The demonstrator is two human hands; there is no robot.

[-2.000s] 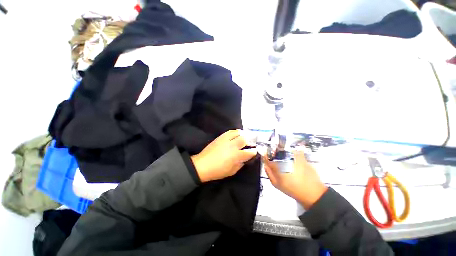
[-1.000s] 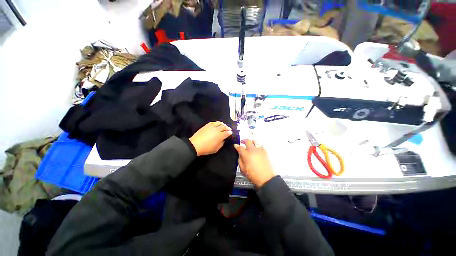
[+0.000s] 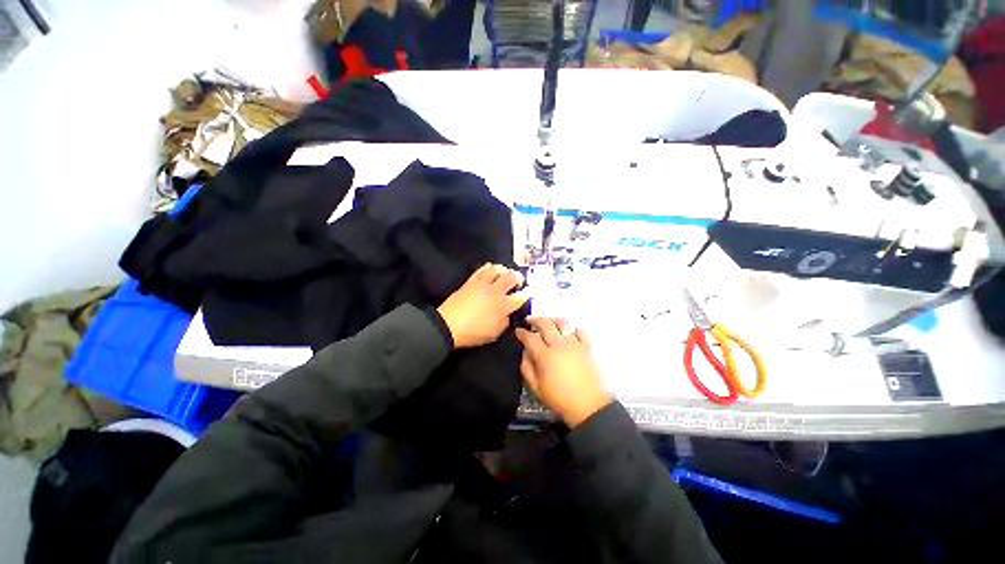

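A large black garment piece (image 3: 298,237) lies heaped on the white table left of the needle area and hangs over the front edge. My left hand (image 3: 483,305) grips its right edge just in front of the needle area. My right hand (image 3: 560,366) is at the same edge, slightly lower, with its fingertips on the cloth. The white sewing machine (image 3: 628,234) with a blue stripe stands behind my hands. Its presser foot and needle are blurred by glare. How the edge is folded cannot be told.
Scissors (image 3: 723,361) with red and yellow-orange handles lie right of my right hand. A ruler strip (image 3: 705,420) runs along the front edge. A dark rod (image 3: 549,99) rises above the machine head. Blue crates (image 3: 138,350) and olive cloth (image 3: 50,364) are at the left.
The view has tilted up since the first frame, showing more of the machine and room. Both hands remain at the cloth edge; my right fingers have moved close beside my left.
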